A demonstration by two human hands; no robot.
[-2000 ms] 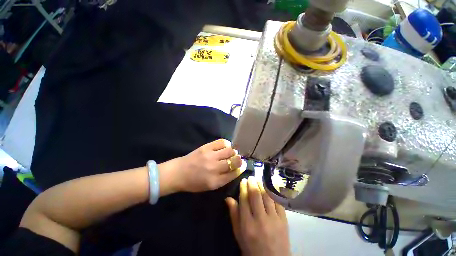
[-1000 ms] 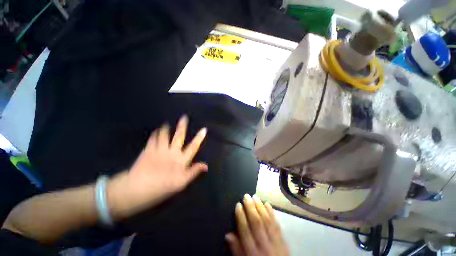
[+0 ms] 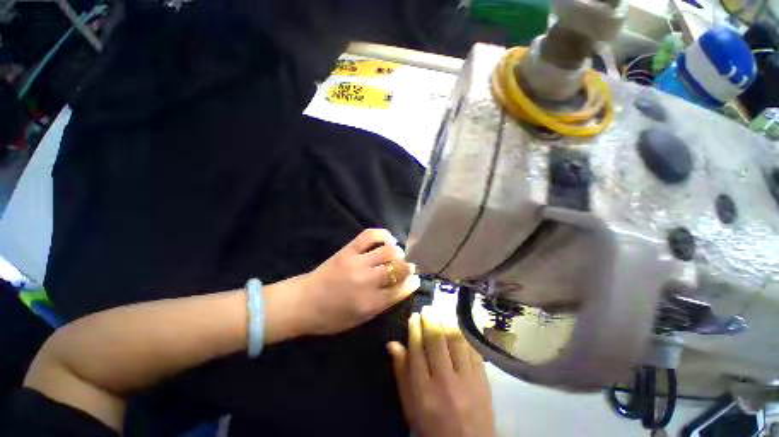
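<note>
A large black fabric piece (image 3: 213,196) covers the left and middle of the table. My left hand (image 3: 363,282), with a ring and a pale bangle, has its fingers curled and pinches the fabric just left of the needle area. My right hand (image 3: 446,375) lies flat on the fabric's right edge, fingers pointing to the needle area, and grips nothing. The off-white sewing machine head (image 3: 547,213) stands over the fingertips. The presser foot and needle are mostly hidden under the head.
Yellow rubber bands (image 3: 555,107) ring the post on the head. Black-handled scissors (image 3: 645,397) lie under the arm, left of a smartphone (image 3: 726,418). Yellow labels (image 3: 359,94) are on the white tabletop. A blue-capped container (image 3: 716,67) stands behind the machine.
My left hand was spread flat on the cloth and has moved right, closing on the fabric by the needle. My right hand moved slightly up. The fabric has shifted and wrinkled near the head.
</note>
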